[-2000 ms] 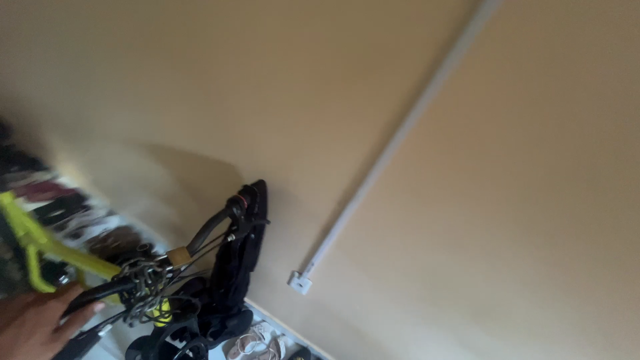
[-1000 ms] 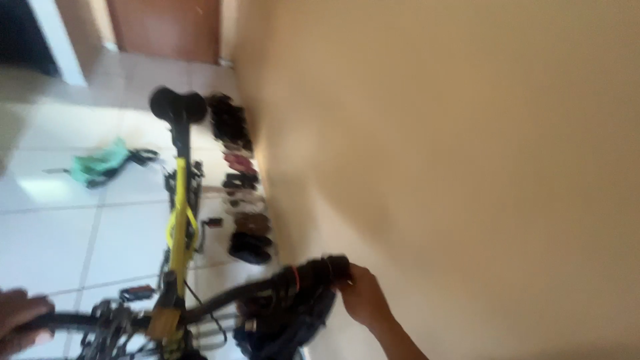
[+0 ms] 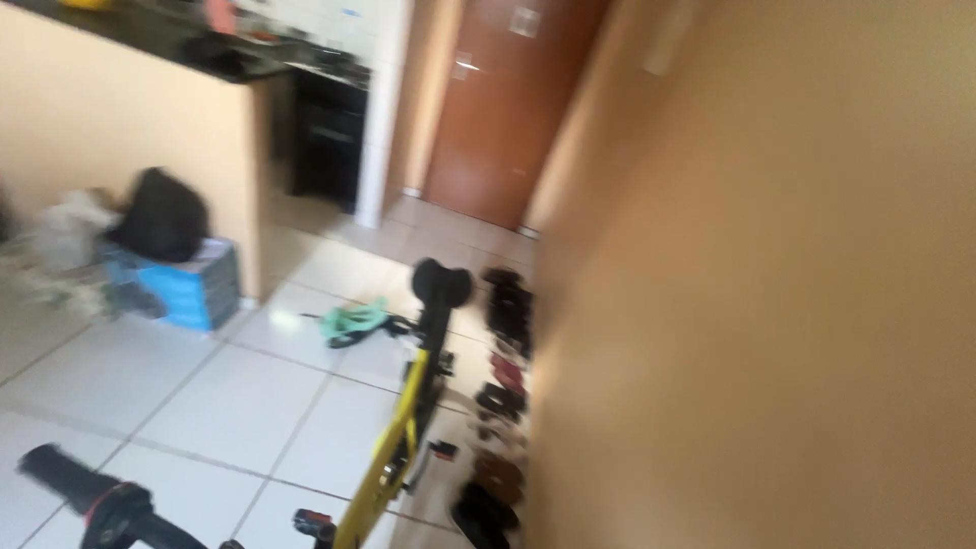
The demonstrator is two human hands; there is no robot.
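Neither of my hands shows in the head view now. The yellow frame of a bicycle (image 3: 381, 473) runs up from the bottom edge to a black saddle (image 3: 442, 284). At the lower left is a black handlebar grip (image 3: 67, 479) with no hand on it. One pedal (image 3: 442, 450) sticks out on the right of the frame, and another pedal (image 3: 313, 521) is on its left. The rest of the handlebar and the front wheel are out of view.
A row of shoes (image 3: 499, 400) lines the tan wall (image 3: 747, 305) at right. A green and black item (image 3: 354, 322) lies on the tiled floor. Farther back are a blue box (image 3: 179, 293) with a black bag (image 3: 164, 217), a counter half-wall (image 3: 152, 114) and a brown door (image 3: 503, 114).
Both hands, seen at the bicycle's handlebar one second ago, have gone out of view. The view has swung toward the room, bringing in the counter and blue box.
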